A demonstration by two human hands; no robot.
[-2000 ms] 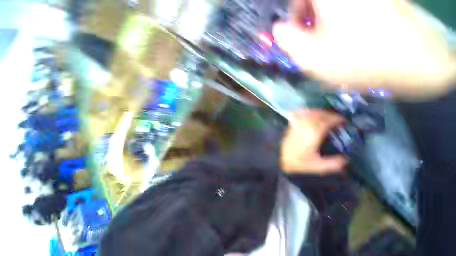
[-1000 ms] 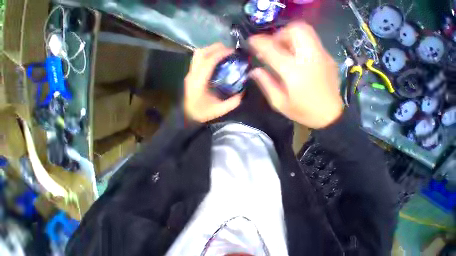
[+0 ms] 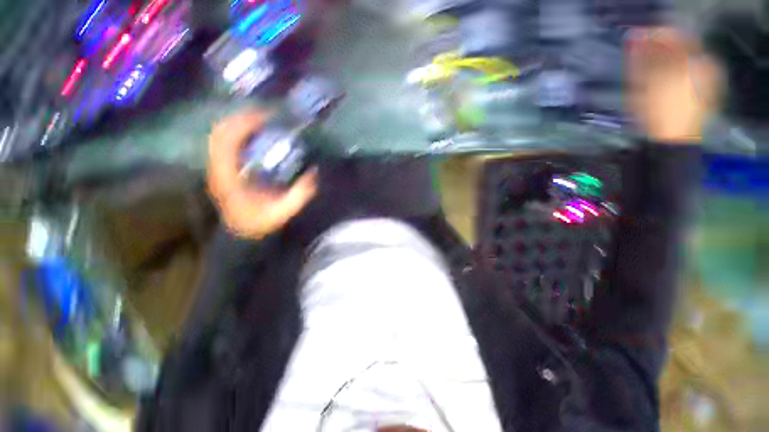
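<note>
The frame is strongly blurred by motion. My left hand [image 3: 253, 181] curls around a round dark lamp unit with a whitish shiny face [image 3: 276, 158] at the bench's front edge. My right hand [image 3: 670, 89] is stretched out at the far right, over the right end of the bench; its fingers are smeared and I cannot tell if it holds anything. Another small bluish-white round piece [image 3: 314, 97] lies just beyond my left hand.
Lamp units glowing red, pink and blue [image 3: 126, 51] lie at the back left. A yellow-handled tool [image 3: 468, 69] lies mid-bench, with pale discs [image 3: 556, 89] right of it. A black pocketed tray [image 3: 527, 253] below the bench holds green and pink lit units. A blue item [image 3: 59, 291] shows lower left.
My right hand has left the lamp unit and moved far to the right. My left hand still holds the unit. The view has swung, bringing the glowing units and pocketed tray into sight.
</note>
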